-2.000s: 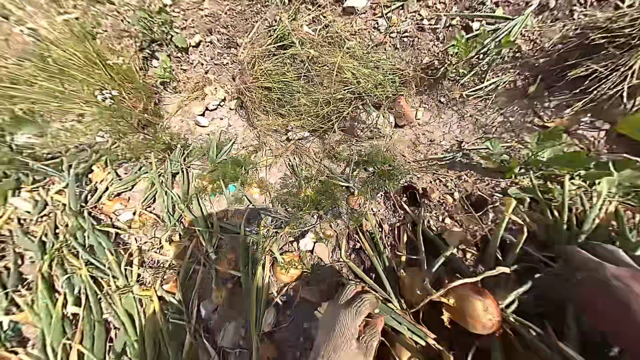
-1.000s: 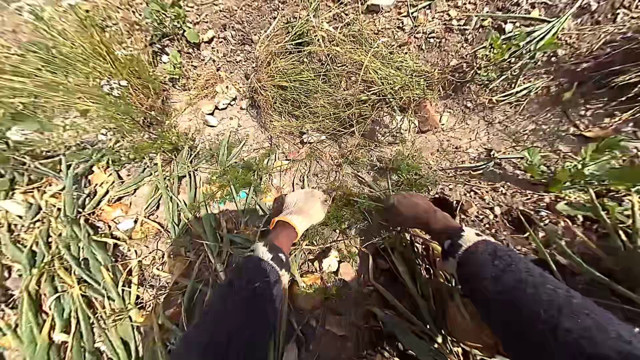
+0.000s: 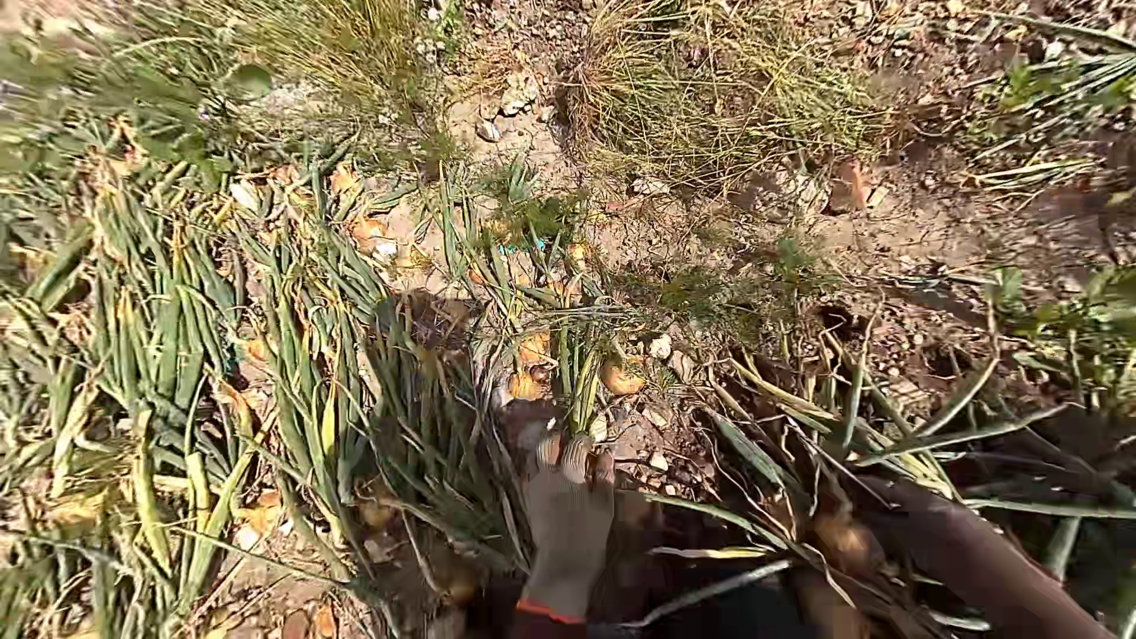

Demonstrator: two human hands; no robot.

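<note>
My left hand [image 3: 568,524], in a pale glove with an orange cuff edge, is at the lower middle. Its fingers are curled on the lower end of a small bunch of green onion leaves [image 3: 581,390]. Yellow-brown onion bulbs [image 3: 623,376] lie just beyond the fingers. My right hand [image 3: 887,515] is blurred and in shadow at the lower right, close to an onion bulb [image 3: 848,543] among long loose leaves; its fingers do not show clearly, so its hold cannot be told.
Pulled onion plants [image 3: 169,337] lie in a thick row on the left. A dry grass clump [image 3: 719,98] stands at the top, with stones [image 3: 488,130] beside it. Low feathery weeds [image 3: 701,288] grow in the middle. More onion leaves [image 3: 950,444] spread over the right side.
Both hands have moved nearer to me from the middle of the ground and apart, the right hand toward the onion leaves at the right. Onion bulbs now show beyond the left hand.
</note>
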